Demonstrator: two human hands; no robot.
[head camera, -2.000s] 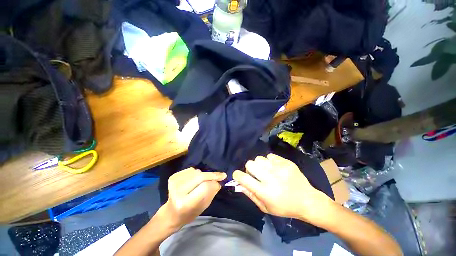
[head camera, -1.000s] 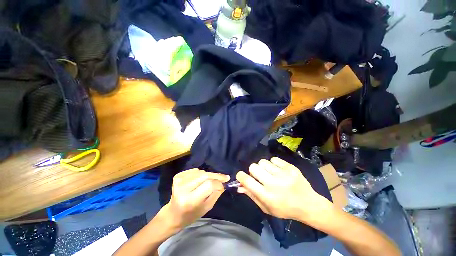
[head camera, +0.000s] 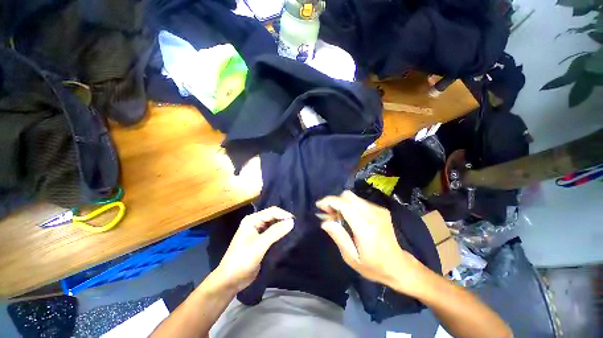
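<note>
A dark navy garment (head camera: 307, 165) drapes from the table over its front edge to my lap. My left hand (head camera: 254, 241) is over its lap part, with thumb and fingertips close together and a tiny pale spot at the tips. I cannot tell whether they pinch cloth or thread. My right hand (head camera: 360, 231) is to its right, apart from it, with curled fingers. A small dark thing may show inside those fingers, but it is too unclear to name.
Yellow-handled scissors (head camera: 99, 216) lie on the wooden table (head camera: 172, 165) at left, beside a brown-olive garment (head camera: 40, 125). A green-white pack (head camera: 228, 79) and a bottle (head camera: 299, 30) are behind. A blue crate (head camera: 139, 261) is below the table; a cardboard box (head camera: 442, 243) is at right.
My hands have moved apart and slightly up from where their fingertips nearly met at the garment. A dark fold of cloth now hangs below my left hand.
</note>
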